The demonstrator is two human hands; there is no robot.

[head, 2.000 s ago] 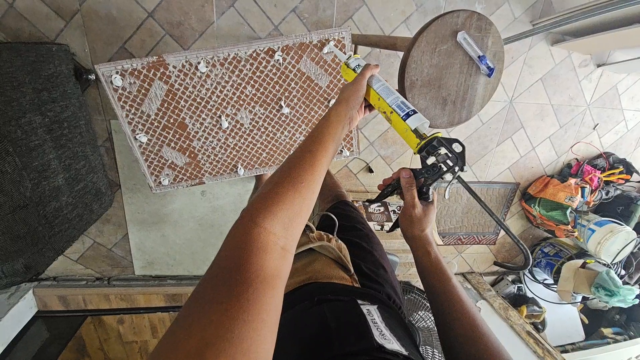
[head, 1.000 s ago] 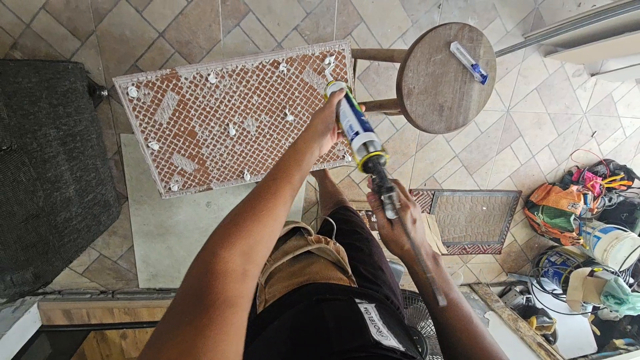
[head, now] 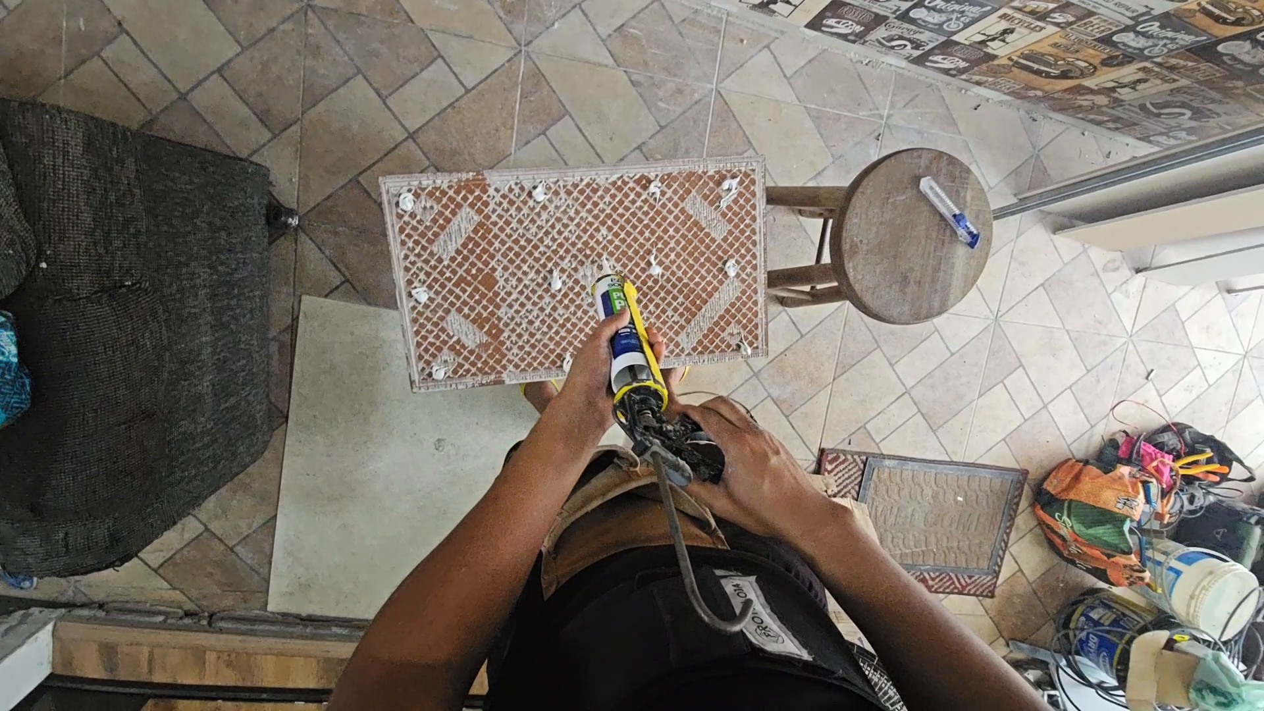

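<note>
A caulking gun with a sealant cartridge (head: 626, 341) points away from me over the lower middle of a tile's ribbed back (head: 494, 257). My left hand (head: 597, 370) is wrapped around the cartridge and its yellow cradle. My right hand (head: 746, 454) grips the black handle and trigger end, and the bent steel rod (head: 681, 553) sticks out toward my waist. White dabs of adhesive dot the red-brown tile back along its edges and middle. The nozzle's tip is hard to make out against the tile.
A round wooden stool (head: 904, 242) bears a blue-and-clear utility knife (head: 949, 212). A pale slab (head: 375, 474) lies on the floor at left, beside a dark fabric-covered piece (head: 138, 336). At right are a doormat (head: 943, 513), an orange tool bag (head: 1096, 513) and a white bucket (head: 1200, 588).
The caulking gun and both hands have moved from the tile's upper right corner to its lower middle. The view has shifted, showing more wall at upper right.
</note>
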